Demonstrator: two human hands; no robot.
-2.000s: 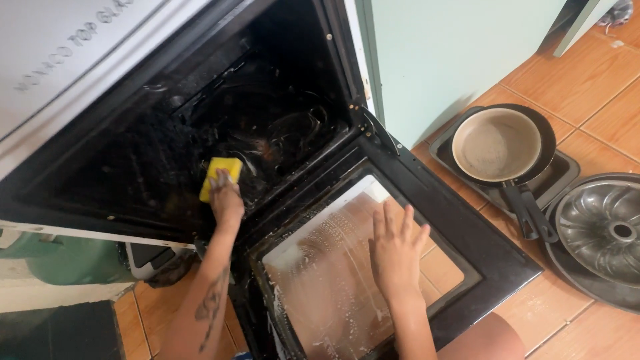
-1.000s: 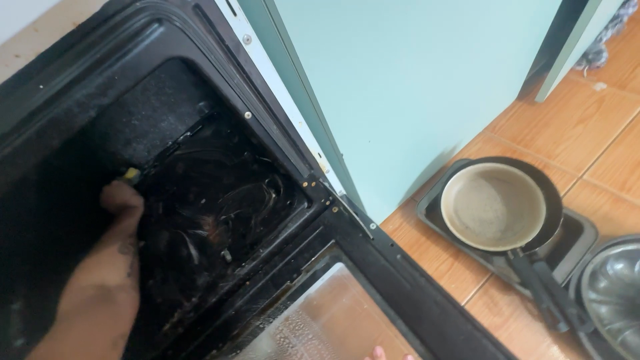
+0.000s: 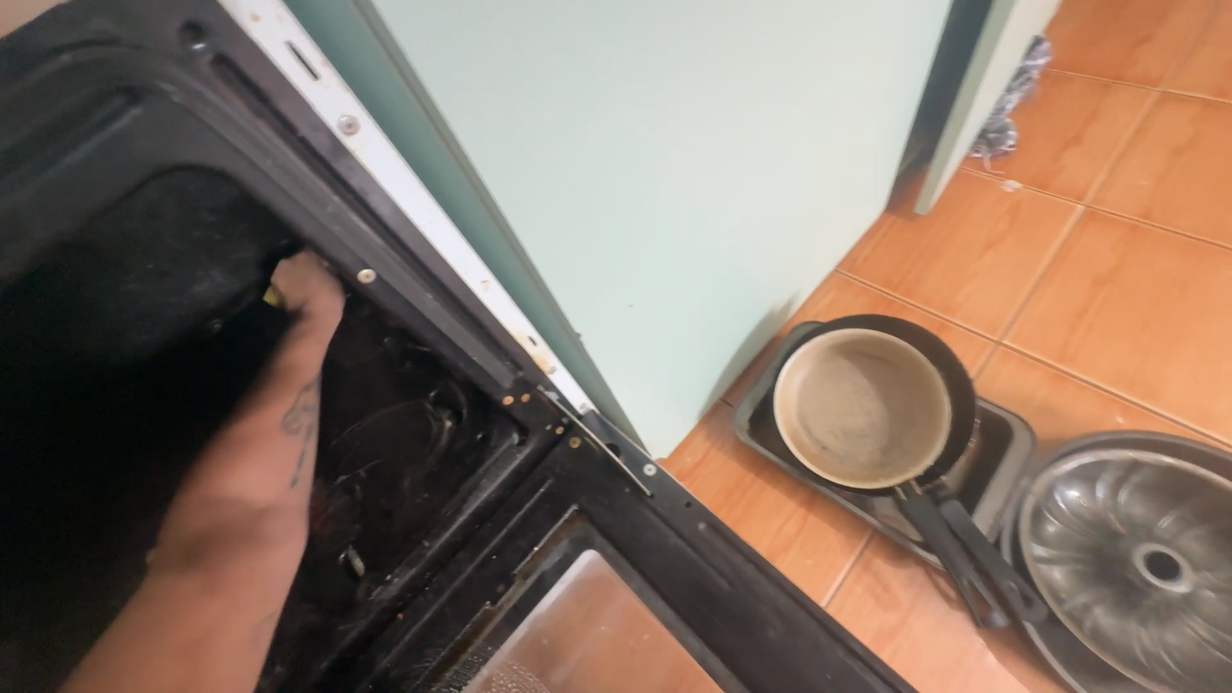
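Note:
Inside the black oven cavity [image 3: 192,231], my left hand [image 3: 310,287] is closed around a yellow sponge [image 3: 273,295], of which only a small edge shows. The hand is by the cavity's side wall, near its front frame, and the tattooed forearm reaches in from the lower left. Streaks of suds mark the dark surface beside the arm. Below it the oven door [image 3: 693,568] hangs open, with wet spots on its glass window [image 3: 597,640]. My right hand is out of the frame.
A pale green cabinet panel [image 3: 635,173] stands beside the oven. On the orange floor tiles [image 3: 1136,318] are stacked pans with a light-coated frying pan [image 3: 861,409] on top, a rectangular baking tin [image 3: 1015,433] under them, and a fluted ring cake pan [image 3: 1107,520]. A grey cloth [image 3: 1006,111] lies farther back.
The left hand with the sponge has moved from the inner surface to the side wall near the front frame. The right hand, earlier over the door glass, has left view. The view has shifted closer.

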